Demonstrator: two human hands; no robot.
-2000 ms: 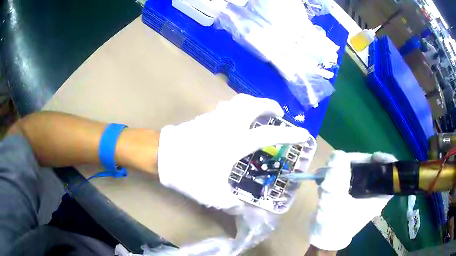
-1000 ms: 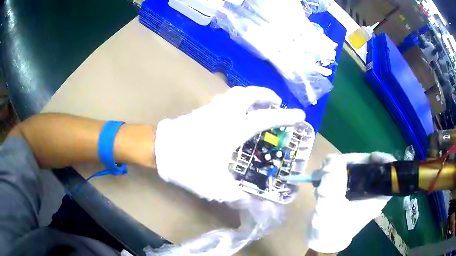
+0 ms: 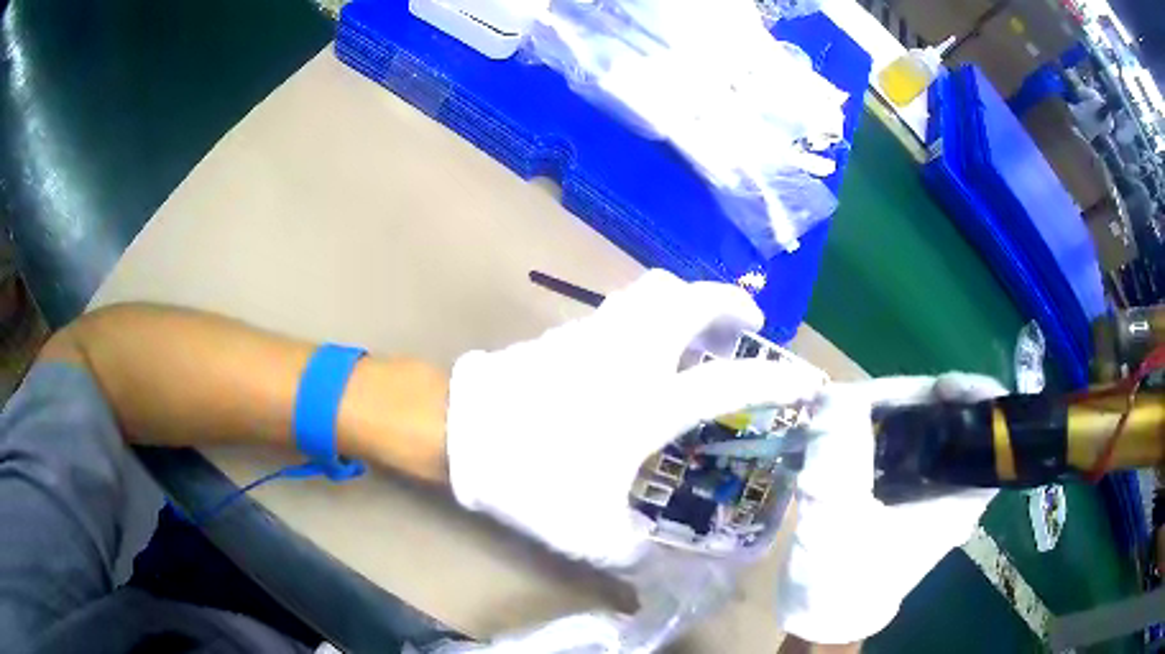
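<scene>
My left hand point(image 3: 575, 415), in a white glove, holds the white power strip housing point(image 3: 738, 539) with its open side up. The circuit board point(image 3: 696, 492) shows inside, with a yellow block partly covered by my left fingers. My right hand point(image 3: 869, 524), also gloved, grips the black part of a screwdriver point(image 3: 939, 454) with a gold body. Its pale bit reaches over the board; whether the tip touches is blurred. The dark thin tweezers point(image 3: 565, 288) lie on the cardboard, partly behind my left hand.
Tan cardboard point(image 3: 319, 217) lies below my hands. Stacked blue sheets point(image 3: 511, 134) hold a white unit point(image 3: 475, 23) and a bagged white cord point(image 3: 715, 102). Clear plastic point(image 3: 677, 594) hangs under the housing. A yellow bottle point(image 3: 905, 79) and more blue sheets point(image 3: 1022, 217) stand beyond the green belt point(image 3: 894, 275).
My left hand and the housing have shifted right, closer to my right hand. The screwdriver bit now reaches further over the middle of the board. The tweezers have come into view.
</scene>
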